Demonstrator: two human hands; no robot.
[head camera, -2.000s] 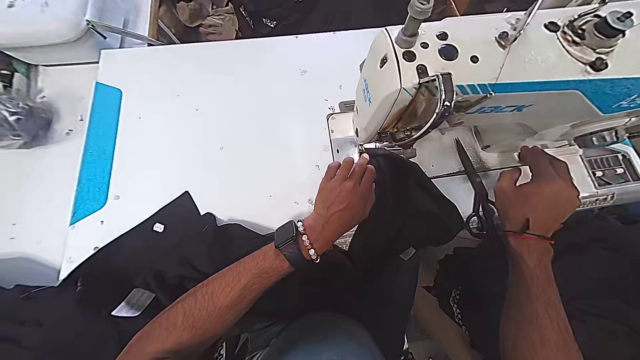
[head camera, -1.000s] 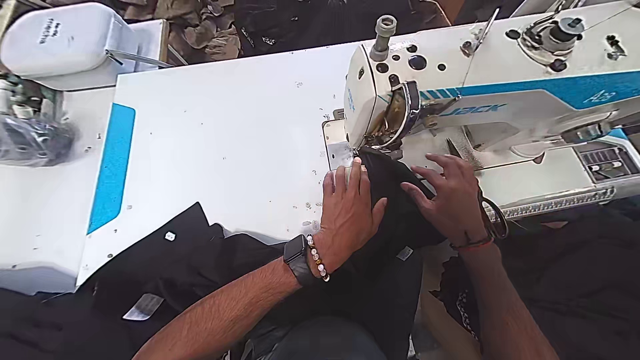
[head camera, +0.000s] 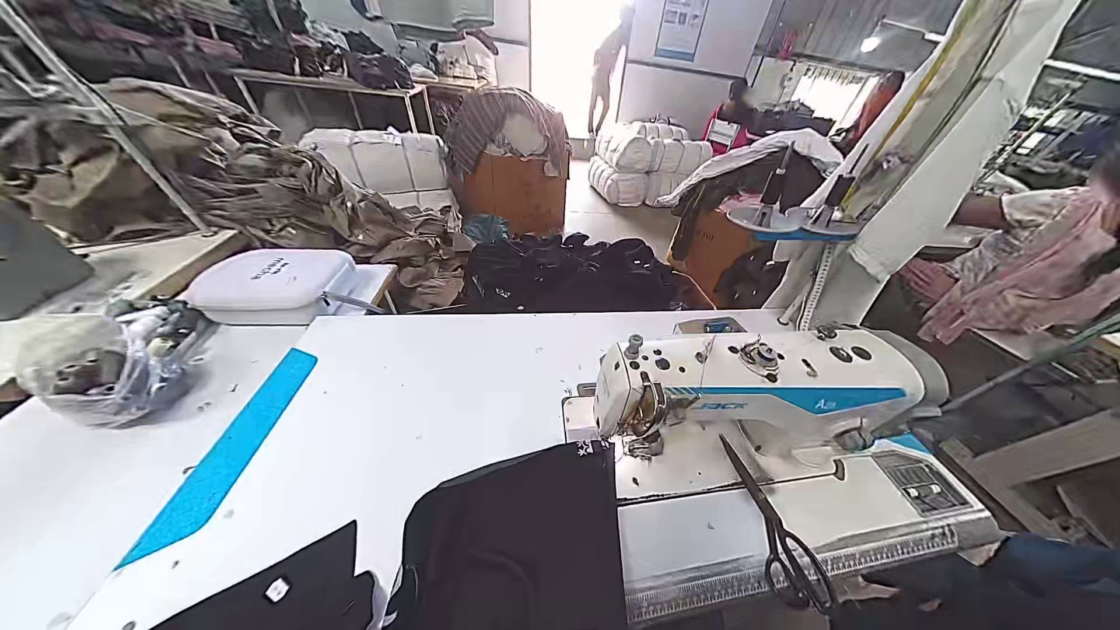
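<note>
Neither my left hand nor my right hand can be made out in the head view. A black fabric piece lies on the white table, its upper right corner close to the needle area of a white and blue Jack sewing machine. Black-handled scissors rest on the machine bed, blades pointing up and left, handles over the ruler-marked front edge. Another black fabric piece with a small white tag lies at the lower left. Small pale patches beside the scissor handles are too blurred to identify.
A plastic bag of small items and a white lidded box stand left. Dark garments are heaped behind the table. Thread cones stand behind the machine. A person in pink is at the right; others are farther back.
The view has swung up sharply to the room. Both hands, earlier on the black fabric by the needle, have left the view. The black fabric now lies flatter, left of the needle.
</note>
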